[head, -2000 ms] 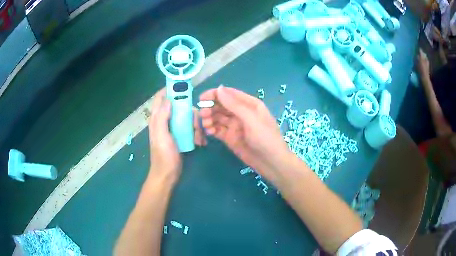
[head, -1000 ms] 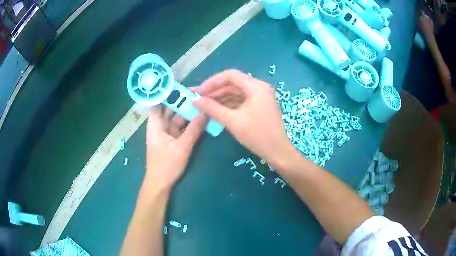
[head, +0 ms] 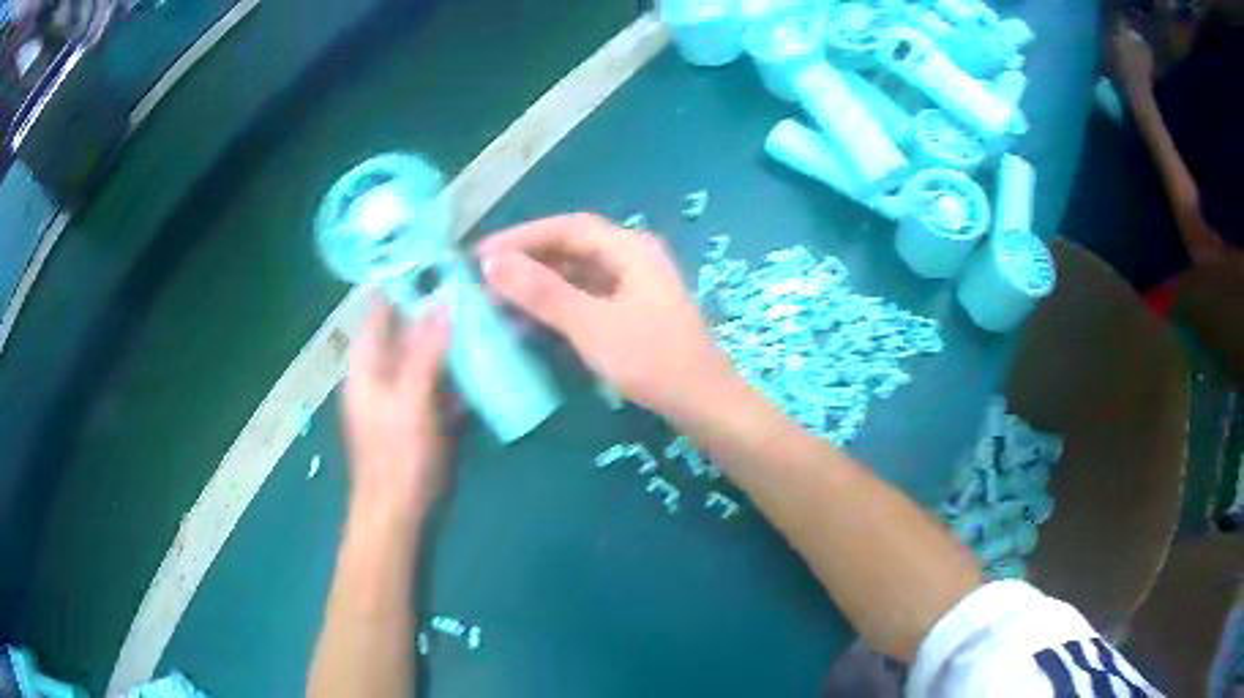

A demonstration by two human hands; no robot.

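Note:
A light-blue fan housing (head: 498, 361) is held up over the table, blurred, its round head at upper left and its handle slanting down to the right. My left hand (head: 396, 389) holds it from below, near where head and handle meet. My right hand (head: 600, 307) is at the handle's right side, thumb and forefinger pinched together near the openings. Whether a small piece is between those fingertips cannot be made out. A pile of small light-blue clips (head: 805, 341) lies to the right of my right hand.
A heap of fan housings (head: 846, 116) lies at upper right. Loose clips (head: 663, 494) lie below my right wrist, small bits (head: 450, 630) near my left forearm. A brown box (head: 1112, 423) with light-blue parts stands at right. A pale strip (head: 307, 368) borders the conveyor. Another person's arm (head: 1166, 150) shows at far right.
The housing has tilted from upright to slanting, and its head has moved left. My right hand has come in to the handle; the white piece seen earlier at its fingertips is no longer visible.

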